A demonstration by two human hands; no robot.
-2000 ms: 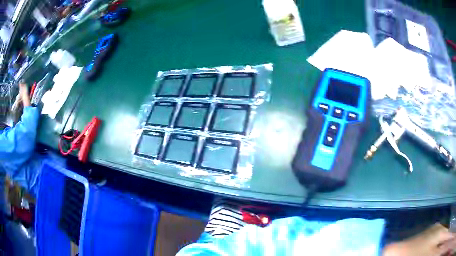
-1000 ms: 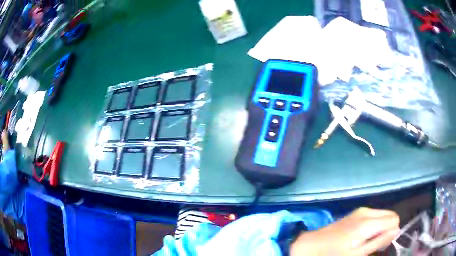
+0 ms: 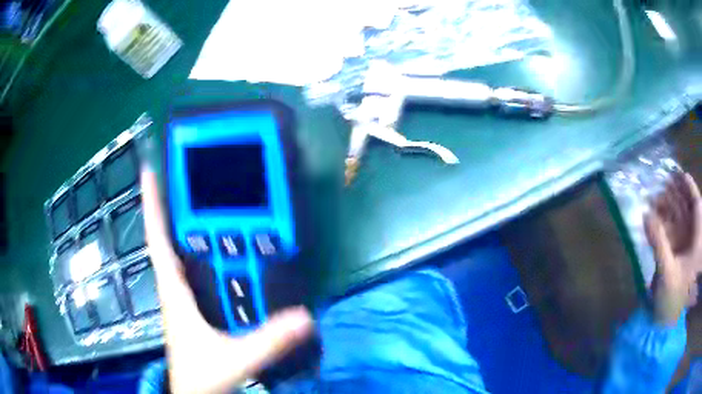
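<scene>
The blue-and-black handheld tester (image 3: pixel 231 223) is raised off the bench left of centre, blurred. Its dark screen faces me and its buttons show below. My left hand (image 3: pixel 208 338) holds its lower part, with one digit along the left edge and another across the front. My right hand (image 3: pixel 673 246) is at the far right edge, blurred, by clear crinkled plastic (image 3: pixel 635 188); whether it holds anything is unclear. The plastic sheet of black-framed lenses (image 3: pixel 96 238) lies on the green mat at left, partly hidden by the tester and my left hand.
An air blow gun (image 3: pixel 431 91) with a hose lies behind and right of the tester. White sheets (image 3: pixel 269 42) lie at the back, beside crinkled clear plastic (image 3: pixel 462 31). A small labelled white bottle (image 3: pixel 141 38) is at upper left. A red clamp (image 3: pixel 31 338) is at lower left.
The tester has been lifted off the mat and is now in my left hand. The view has swung right, shifting the lens sheet and bottle left. My right hand now shows at far right.
</scene>
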